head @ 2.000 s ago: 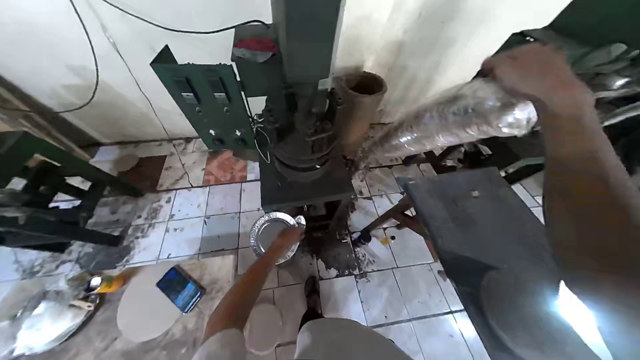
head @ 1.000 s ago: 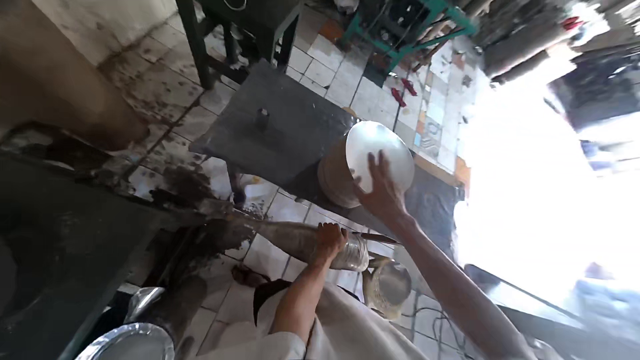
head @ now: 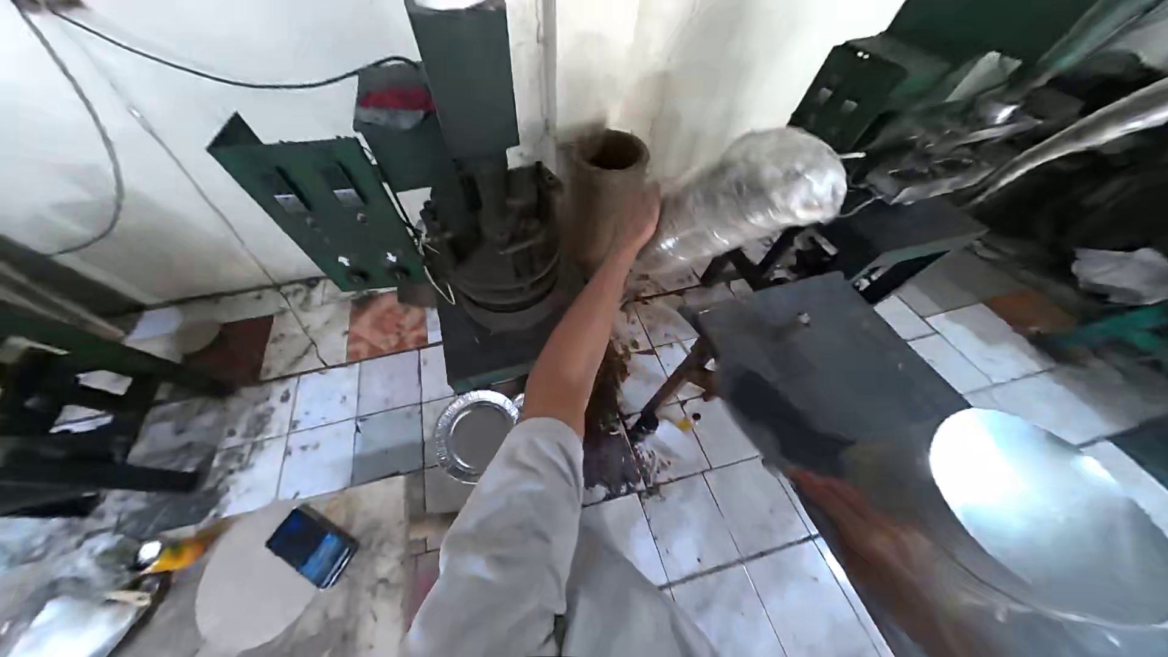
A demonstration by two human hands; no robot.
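My left hand (head: 639, 214) reaches forward to the near side of a clear-plastic-wrapped cylindrical bundle (head: 748, 196), beside a brown open-topped cylinder (head: 584, 210); its fingers are mostly hidden. My right hand (head: 849, 516), blurred, is low over the dark bench (head: 812, 338), beside a shiny round metal disc (head: 1031, 502); its grip is unclear. A green press machine (head: 502, 265) stands ahead by the wall. A crimped-rim foil pan (head: 476, 436) lies in front of the press, left of my left forearm.
A green control panel (head: 319, 205) hangs left of the press. A phone (head: 312, 546) lies at lower left, partly over a pale round disc (head: 246, 584). Dark metal frames (head: 91, 401) stand at far left. Stained white tiles (head: 721, 511) cover the floor.
The view has swung back toward the press. My left hand, on a wrapped bundle one second ago, now reaches toward the wall. My right hand has left the top of the round disc.
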